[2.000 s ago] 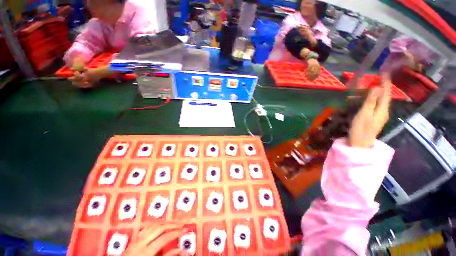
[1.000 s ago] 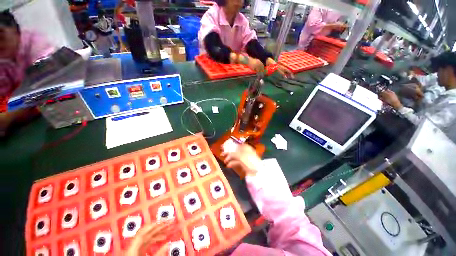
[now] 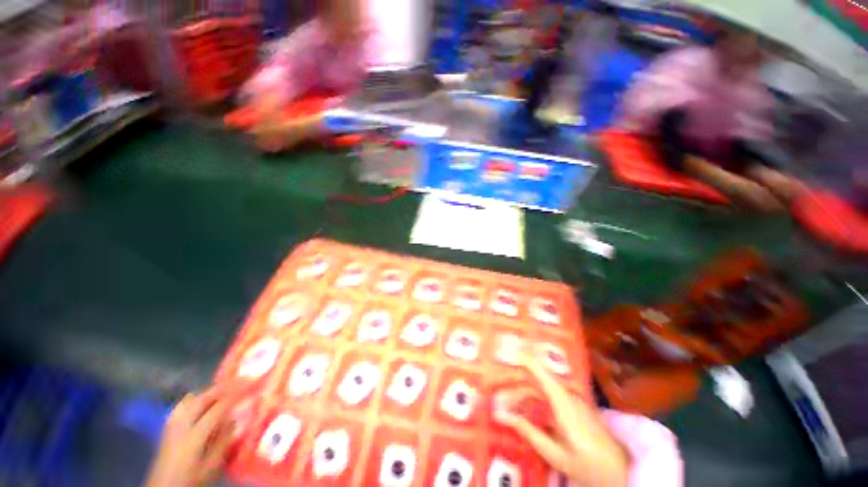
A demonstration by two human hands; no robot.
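Observation:
The view is blurred. An orange-red blister tray (image 3: 328, 249) holds rows of white watch bodies with dark round centres, such as one watch body (image 3: 407, 383). My left hand (image 3: 198, 439) is at the tray's lower left edge, fingers bent; blur hides whether it grips anything. My right hand (image 3: 571, 428) is over the tray's right part, thumb and fingers spread around a pocket with a whitish shape; I cannot tell whether it is held. The orange-brown toggle-clamp fixture (image 3: 657, 380) lies right of the tray, with no hand on it.
A white sheet (image 3: 468, 226) lies behind the tray, before a blue control box (image 3: 504, 174) and a smaller grey box (image 3: 388, 164). White scraps (image 3: 732, 390) lie beside the fixture. People in pink sit across the bench with red trays. A monitor edge (image 3: 809, 409) shows at right.
The view has swung left. My right hand has moved from the fixture to the tray's right side. My left hand has moved from over the tray's lower pockets to its left edge.

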